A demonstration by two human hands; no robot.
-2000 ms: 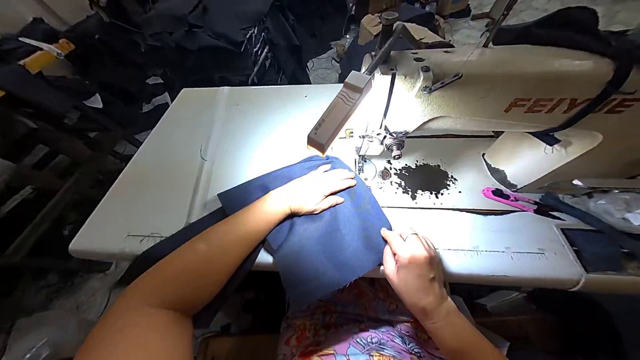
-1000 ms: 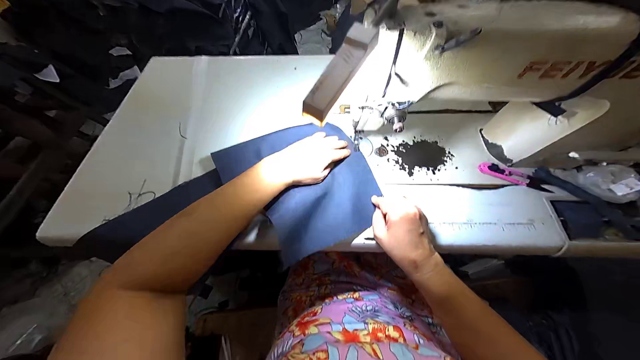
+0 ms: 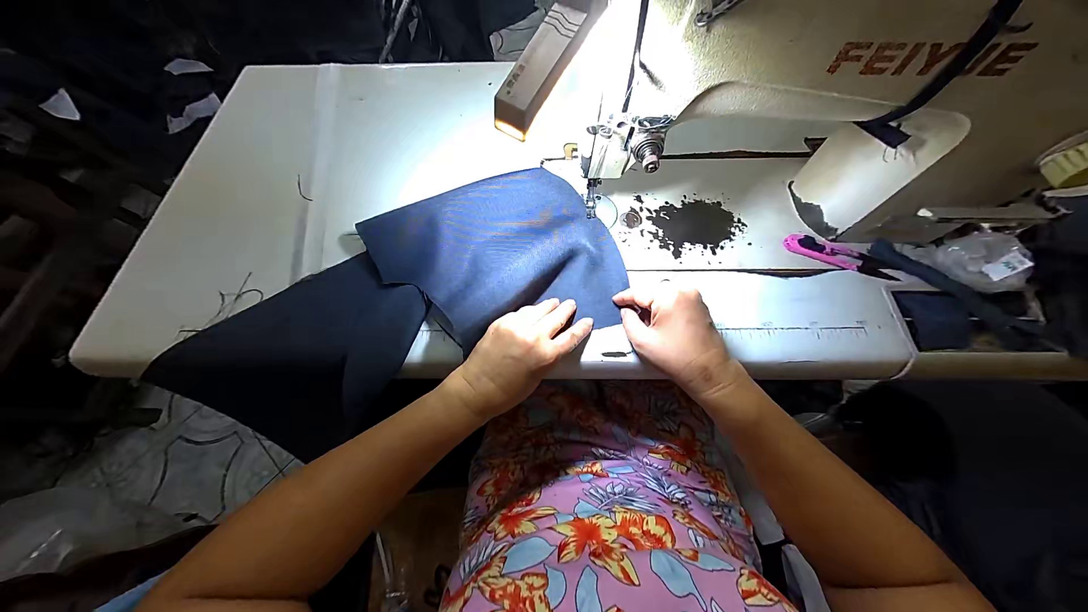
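A piece of navy fabric (image 3: 510, 238) lies on the white sewing table, its curved right edge at the presser foot (image 3: 592, 200) of a Feiyue sewing machine (image 3: 765, 51). My left hand (image 3: 531, 344) rests on the fabric's near edge, fingers spread; whether it pinches any cloth is not clear. My right hand (image 3: 671, 327) pinches the near right corner of the fabric between thumb and forefinger. A darker part of cloth (image 3: 297, 348) spreads to the left and hangs over the table's front edge.
Pink-handled thread snips (image 3: 824, 252) lie right of the needle area, near a plastic bag (image 3: 973, 259) and dark fabric strips. A lit box-shaped lamp (image 3: 540, 72) hangs over the table (image 3: 229, 204). Behind and left are heaps of dark cloth (image 3: 297, 30).
My left hand has moved from the top of the fabric near the presser foot to its near edge. My right hand still holds the right edge. The view has shifted.
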